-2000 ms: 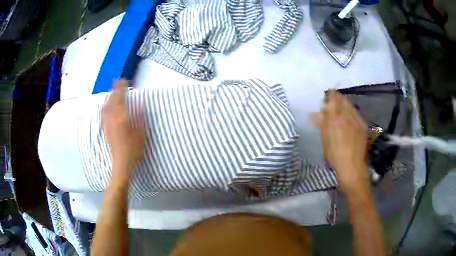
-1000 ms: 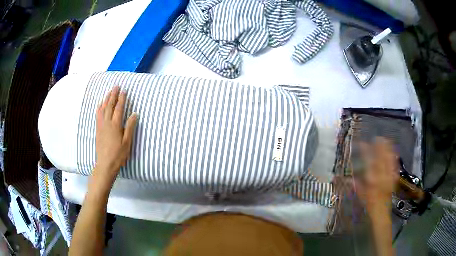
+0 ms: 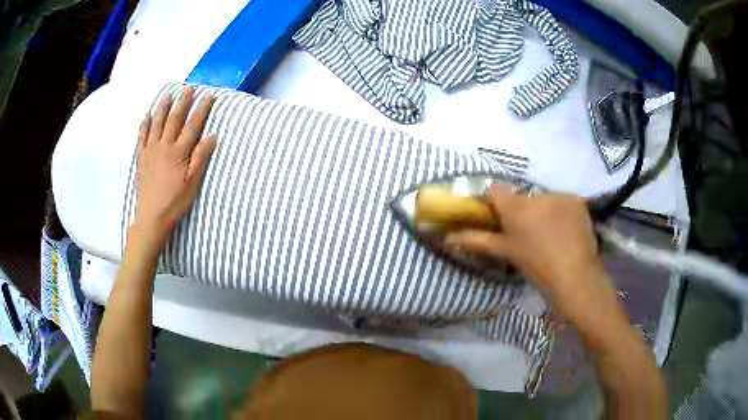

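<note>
The striped garment (image 3: pixel 303 197) is slipped over the padded board (image 3: pixel 86 176), whose white rounded end shows at the left. My left hand (image 3: pixel 168 164) lies flat on the garment near its left edge, fingers apart. My right hand (image 3: pixel 525 234) grips the wooden handle of the steam iron (image 3: pixel 406 205). The iron's pointed tip faces left, over the right part of the garment; contact with the cloth cannot be told. A striped sleeve (image 3: pixel 521 328) hangs at the lower right.
A crumpled striped garment (image 3: pixel 443 41) lies at the far side, by a blue board (image 3: pixel 254 41). A spare soleplate (image 3: pixel 613 131) sits far right. The rest pad (image 3: pixel 648 303) is partly hidden behind my right arm. A pale hose (image 3: pixel 689 267) and dark cable (image 3: pixel 668 148) run right.
My right hand has taken hold of the iron and brought it left from the rest pad over the garment. The garment's label no longer shows. My left hand stays on the garment's left part.
</note>
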